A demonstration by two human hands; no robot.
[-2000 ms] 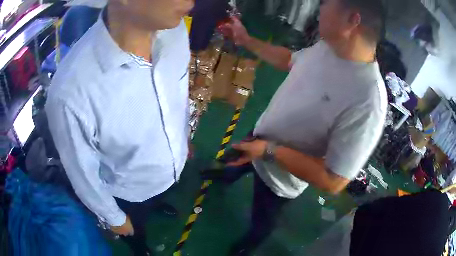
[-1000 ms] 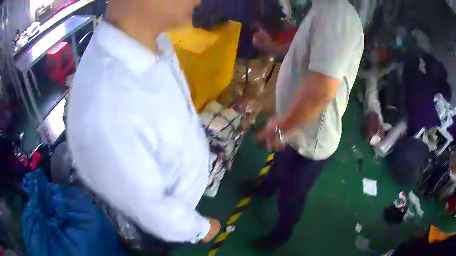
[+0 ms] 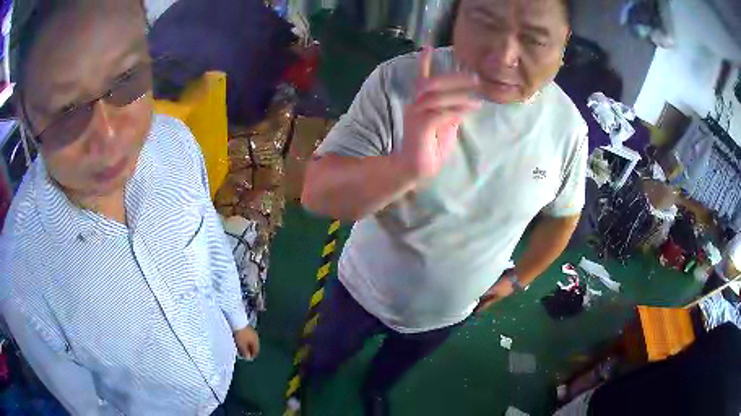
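Observation:
Neither of my hands is in the picture. Nearest in front of me stand two people. The person at the left wears a pale blue striped shirt point(image 3: 138, 268), with one hand hanging at the side. The person in the middle wears a light grey-green T-shirt point(image 3: 455, 219), with one hand raised point(image 3: 435, 122) at chest-to-face height, a finger pointing up. That person's other hand is low by the hip, with a band at the wrist; whether it holds anything cannot be told.
A yellow bin point(image 3: 213, 134) stands behind the left person, beside wrapped bundles point(image 3: 253, 175) and a brown carton point(image 3: 307, 146). Black-and-yellow tape point(image 3: 313, 313) crosses the green floor. Loose cloth heaps point(image 3: 626, 215) lie right. An orange-brown wooden surface point(image 3: 665, 331) and a black shape are lower right.
The view has shifted. The T-shirted person now faces me with a hand raised; before, that person was turned sideways. The striped-shirt person is further left, and the blue sack has left the picture.

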